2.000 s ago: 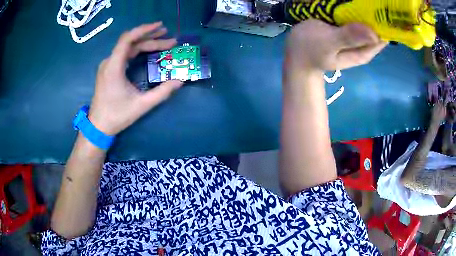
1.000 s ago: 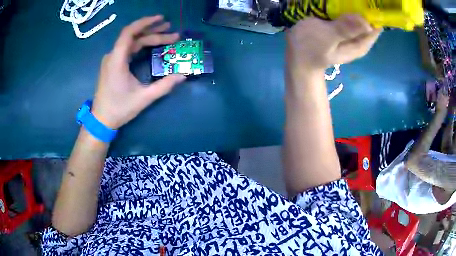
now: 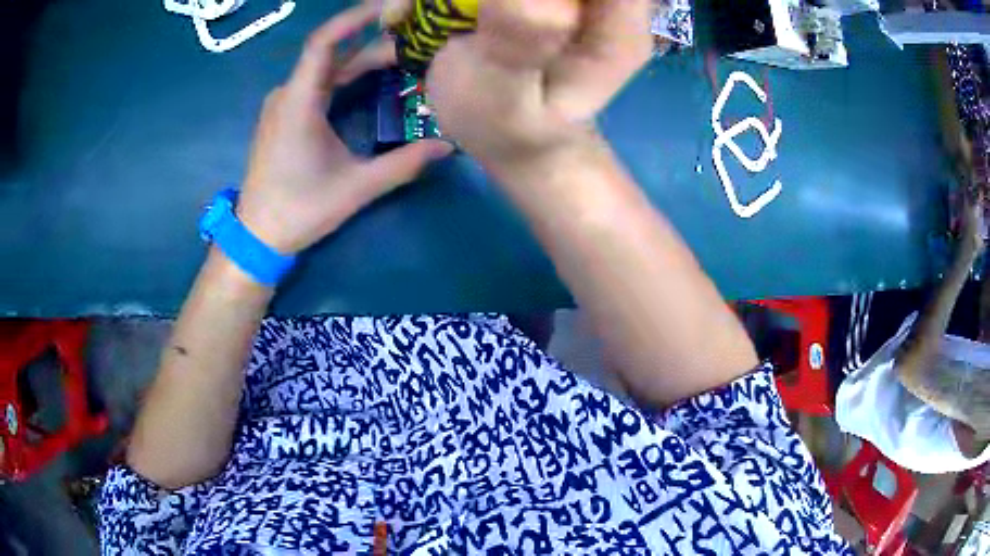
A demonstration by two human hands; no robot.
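Note:
My right hand is closed around the electric screwdriver, whose black-and-yellow striped grip shows at the top edge. It is over the black housing with the green circuit board, and hides much of the unit. The driver's tip is hidden. My left hand, with a blue wristband, curves around the housing on the green bench. Its thumb is at the near edge and its fingers reach the far side.
Loose white strips lie right of my forearm. More white strips lie at the far left. Metal screw feeders stand at the far right. Red stools and another person's arm are beyond the bench's near edge.
My right hand has moved left with the screwdriver, from near the screw feeder to over the housing. The feeders and right-hand white strips are now uncovered. The whole view has shifted slightly.

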